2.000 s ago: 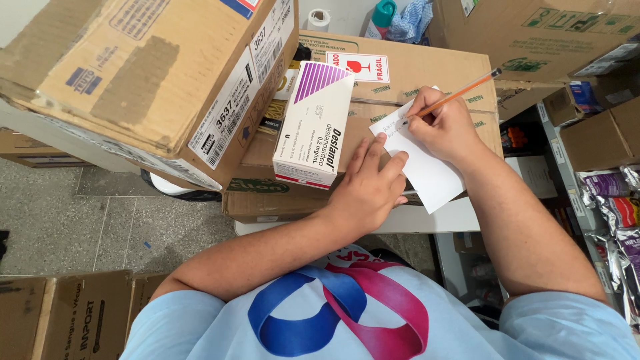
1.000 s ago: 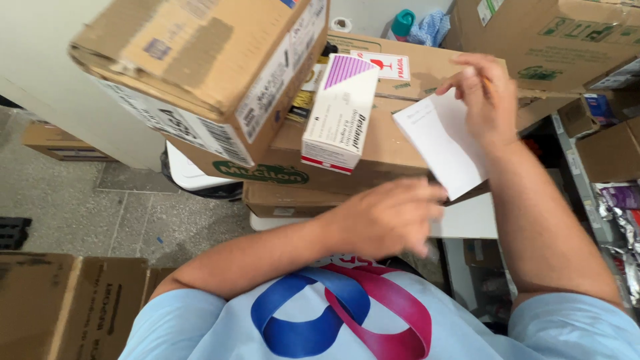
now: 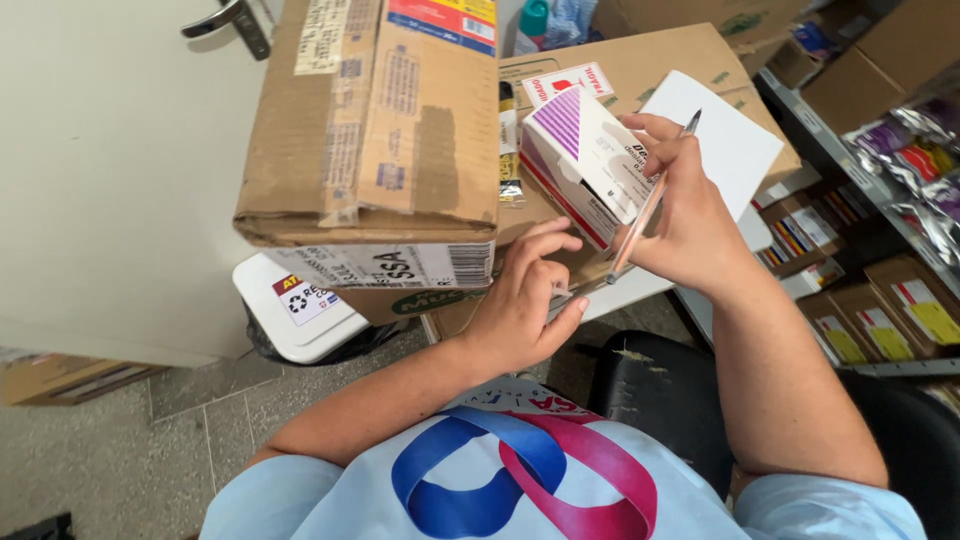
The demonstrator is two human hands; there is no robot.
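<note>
My right hand (image 3: 686, 210) holds an orange-barrelled ballpoint pen (image 3: 646, 214), its bare writing tip pointing up and away. Its fingers and thumb also span the right end of a white medicine carton (image 3: 592, 161) with purple stripes and a red edge. The carton lies at an angle on a large cardboard box (image 3: 660, 64). Beyond my right hand, a white sheet of paper (image 3: 724, 142) rests on that box. My left hand (image 3: 529, 300) is just below the carton's near corner, with a small pale object (image 3: 561, 292) between its fingers; what it is cannot be told.
A taped cardboard box (image 3: 375, 127) rises at left, beside a white lidded bin (image 3: 300, 315). A door handle (image 3: 225, 22) is at upper left. Shelving (image 3: 855, 161) with packets and cartons stands at right, a black chair (image 3: 660, 397) below. A green-capped bottle (image 3: 532, 22) is at the back.
My right hand has moved from the paper to the carton, keeping the pen. The carton has turned to a slant. My left hand, on the paper's edge two seconds ago, is now below the carton. The view has shifted.
</note>
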